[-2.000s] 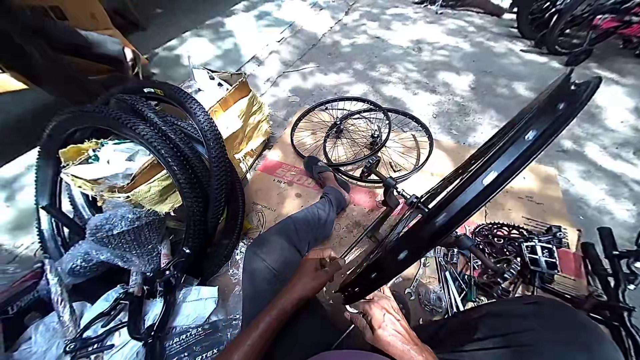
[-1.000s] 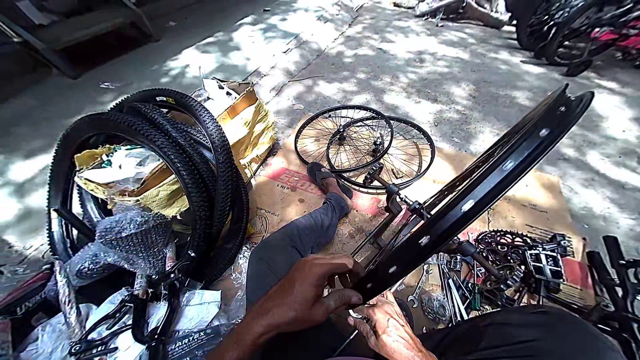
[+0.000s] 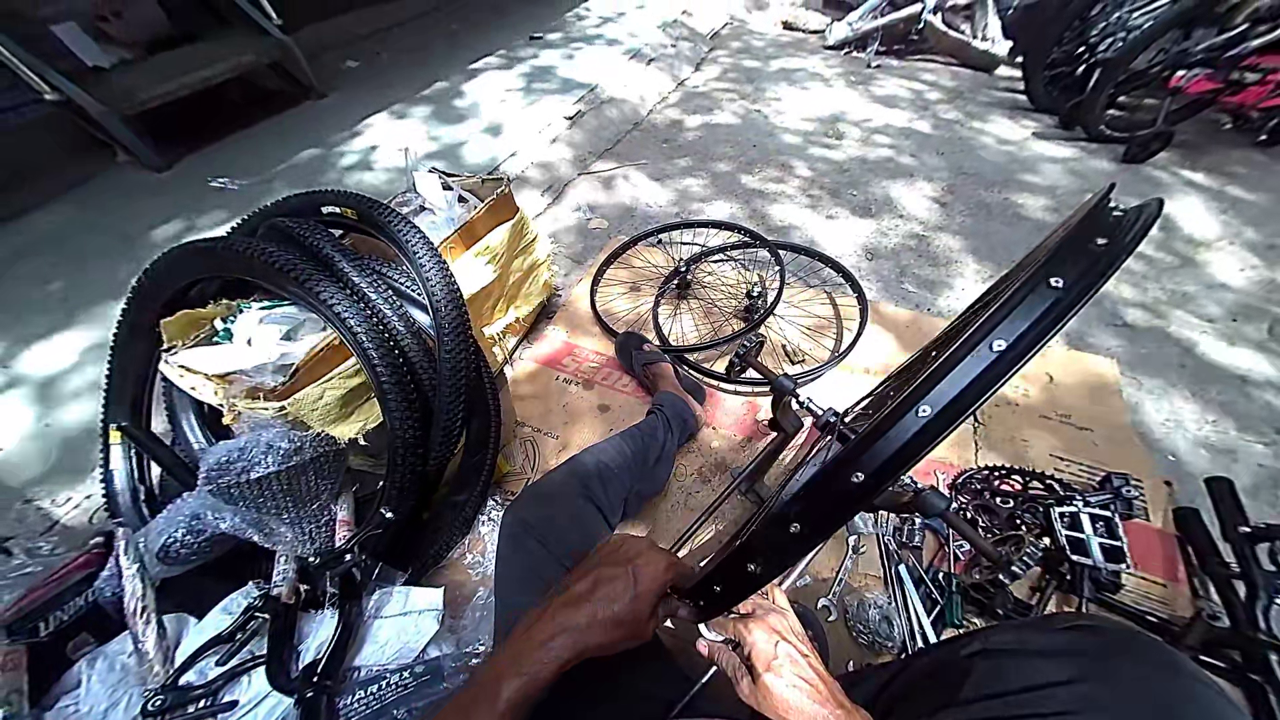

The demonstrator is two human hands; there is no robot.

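Note:
A black bicycle wheel rim [image 3: 925, 411] with spokes stands tilted in front of me, mounted at its hub in a metal stand [image 3: 787, 400]. My left hand [image 3: 625, 590] has its fingers at the rim's lower end, on the left side. On the right side of that end, my right hand [image 3: 775, 650] is curled around something small and metallic at the spokes, partly hidden. A thin rod or spoke runs down below between the hands. Two spoked wheels [image 3: 728, 300] lie overlapping on a flattened cardboard sheet [image 3: 1040, 385], beyond my sandalled foot [image 3: 660, 370].
Several tyres [image 3: 440, 300] stand at left around an opened carton [image 3: 500, 230]. Bubble-wrapped parts [image 3: 270, 485] and a bicycle fork or frame part lie below. To the right are a wrench [image 3: 840, 580], chainrings [image 3: 1010, 490] and a pedal [image 3: 1088, 537]. Bicycles [image 3: 1150, 80] stand at the far right.
The rim has turned slightly in the stand, or shifted with the view. My left hand has moved from beside the rim's lower end to close against it. The right hand stays near the same end.

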